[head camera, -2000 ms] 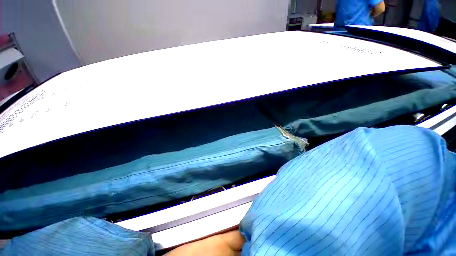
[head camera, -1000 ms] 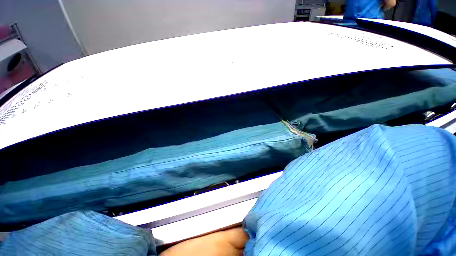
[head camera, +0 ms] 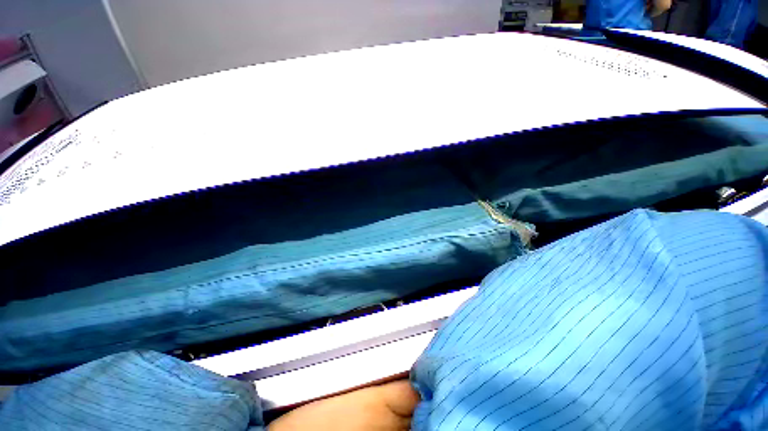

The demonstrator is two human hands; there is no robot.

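A very large glossy white panel [head camera: 354, 109] with a thin black edge lies across the view. Rows of tiny grey marks show near its left and right ends. It rests over a blue-teal cloth cover [head camera: 320, 268] with a frayed torn spot. At the bottom edge, bare skin of my right wrist or hand [head camera: 349, 407] comes out of the right striped cuff; its fingers cannot be made out. My left sleeve shows at the bottom left, but my left hand is out of view. Neither hand is seen touching the panel.
A silver-white rail [head camera: 337, 348] runs along the near side, below the cloth. Small shiny metal parts show in the dark gap. Another white panel [head camera: 716, 52] is at the upper right. A person in blue [head camera: 619, 13] stands at the back. A grey wall [head camera: 295, 29] is behind.
The view has tilted slightly, so the panel and the people behind sit higher and a little further right. The sleeves and the visible skin have hardly moved.
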